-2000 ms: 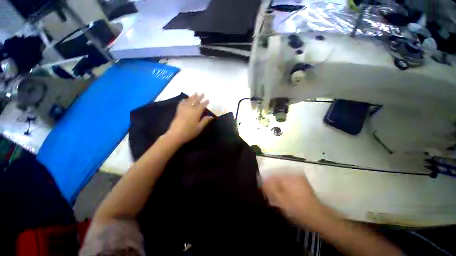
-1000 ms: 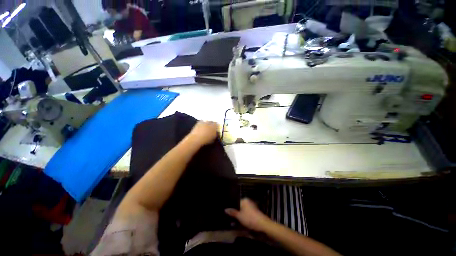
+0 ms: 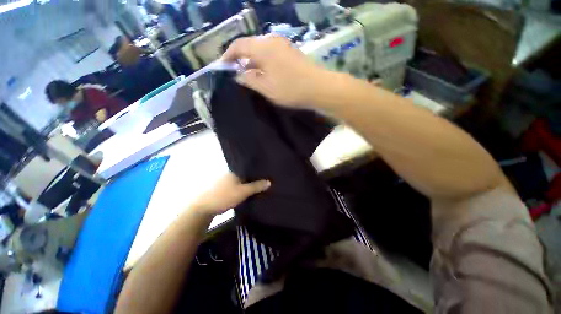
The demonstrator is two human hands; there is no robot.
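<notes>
A large dark garment panel (image 3: 270,159) hangs between my two hands in front of the sewing machine (image 3: 344,52) and covers much of it. My right hand (image 3: 270,67) is raised and grips the panel's top edge at the machine's left end. My left hand (image 3: 230,195) holds the panel's left side lower down, with the thumb on the cloth and the fingers hidden behind it. The lower part of the panel lies over my lap on a striped garment (image 3: 253,260). The needle area is hidden.
A blue plastic-covered sheet (image 3: 114,236) lies at left on the white table (image 3: 184,178). Dark cut pieces (image 3: 172,110) lie on a white board behind. A grey parts tray (image 3: 440,83) stands beyond the machine's right end. Two people sit at the upper left.
My right hand has risen from the panel's lower edge to its top edge and lifted it. My left hand has moved down to its left side. The view has turned right.
</notes>
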